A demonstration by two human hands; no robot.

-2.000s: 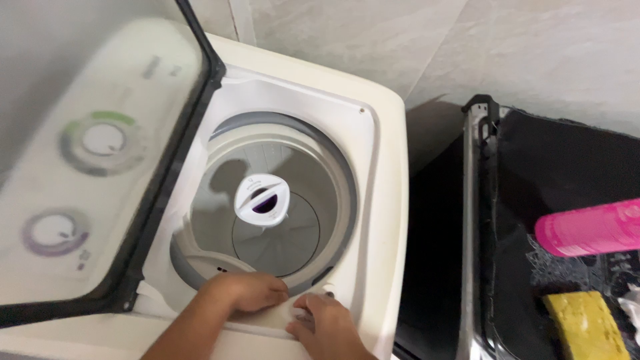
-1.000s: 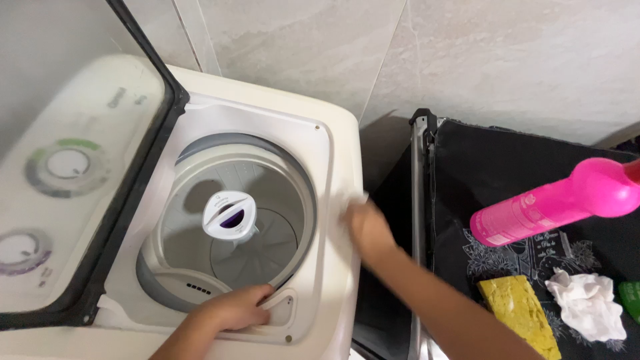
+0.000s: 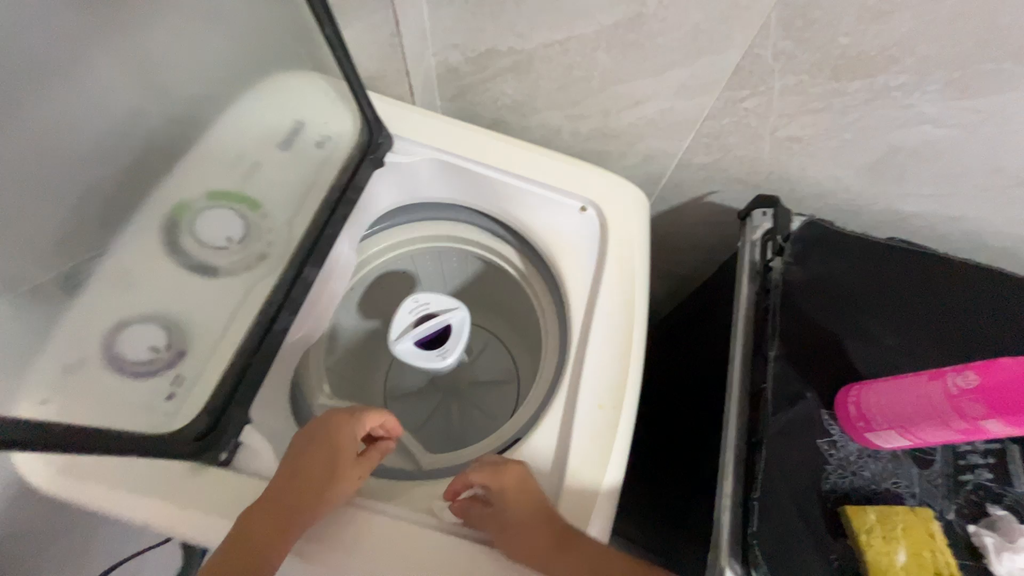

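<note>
The top-loading washing machine (image 3: 624,320) stands with its clear, black-framed lid (image 3: 300,280) raised at the left. Inside the grey tub (image 3: 552,320) is a white agitator cap (image 3: 430,332) with a purple centre. My left hand (image 3: 340,448) is over the tub's near rim with its fingers curled; whether anything is between them cannot be told. At the near right of the rim, my right hand (image 3: 500,500) has its fingertips closed around a small white item (image 3: 450,510), mostly hidden and blurred.
Right of the machine, past a dark gap, is a black-covered surface with a metal edge (image 3: 736,384). A pink bottle (image 3: 932,404), a yellow sponge or cloth (image 3: 898,540) and a crumpled white cloth or paper (image 3: 1000,540) lie on it. A tiled wall (image 3: 576,104) runs behind.
My right hand has come back from the machine's right edge to the near rim of the tub. My left hand has lifted from the near right of the rim. The view has shifted.
</note>
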